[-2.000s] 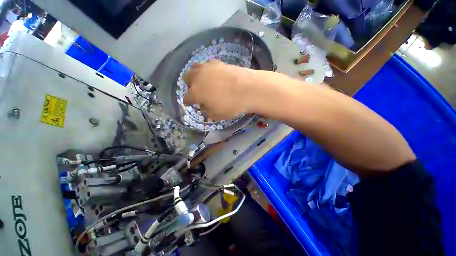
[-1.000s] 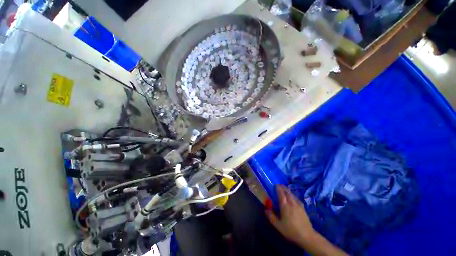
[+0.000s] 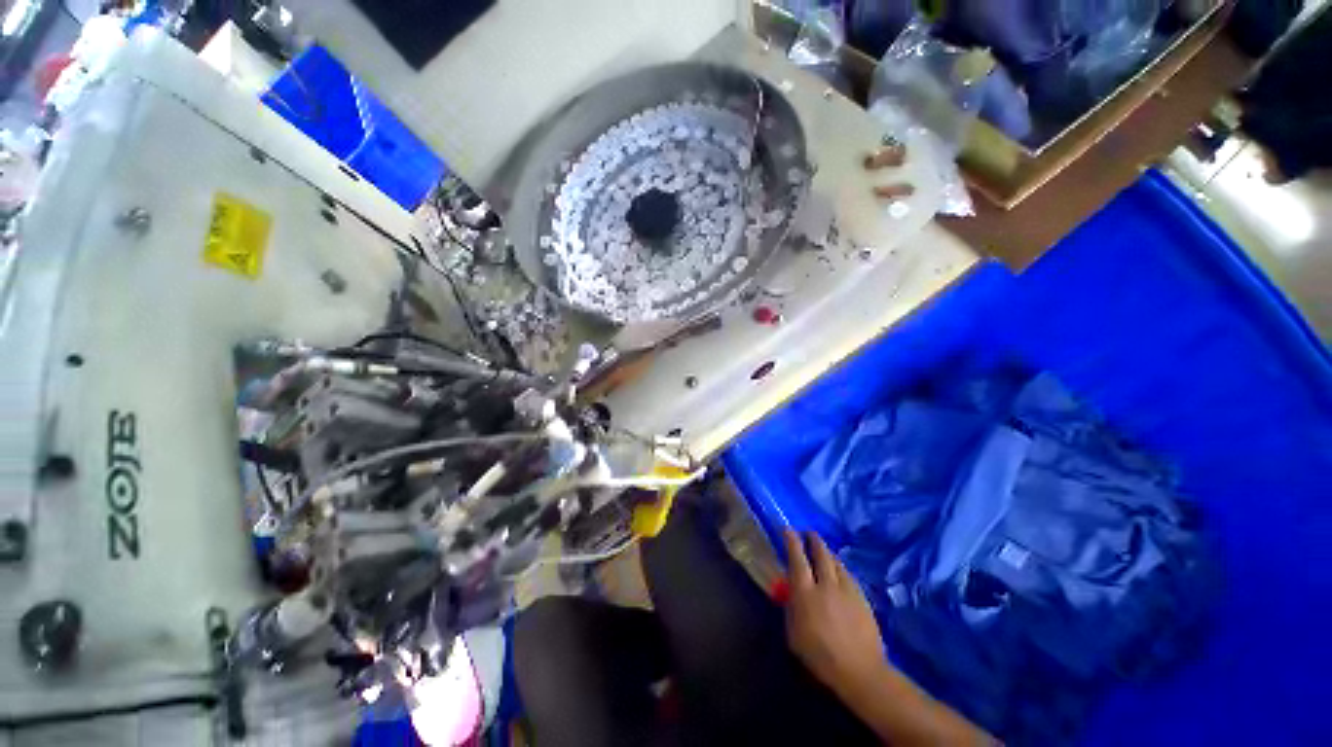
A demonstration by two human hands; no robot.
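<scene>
My right hand (image 3: 833, 628) is low in the picture at the near edge of the blue bin (image 3: 1169, 292), left of the crumpled blue shirts (image 3: 1008, 540). It appears empty, its fingers slightly apart. My left hand is not in view. The round metal button bowl (image 3: 533, 204) holds many whitish buttons (image 3: 643, 132) around a dark centre. The sewing machine head (image 3: 146, 336), marked ZOJE, is at the left. The feeder's metal blocks and hoses (image 3: 424, 453) are below the bowl, somewhat blurred.
A cardboard box (image 3: 1023, 175) with dark cloth and plastic bags is at the upper right. A small blue container (image 3: 351, 124) stands behind the machine head. Loose buttons lie left of the bowl. A bright lamp glow (image 3: 446, 701) shows at the bottom. My dark-clothed legs are below the table edge.
My right hand has moved from over the button bowl down to the bin's edge, uncovering the bowl. In the last second it has stayed near there while the view shifted slightly.
</scene>
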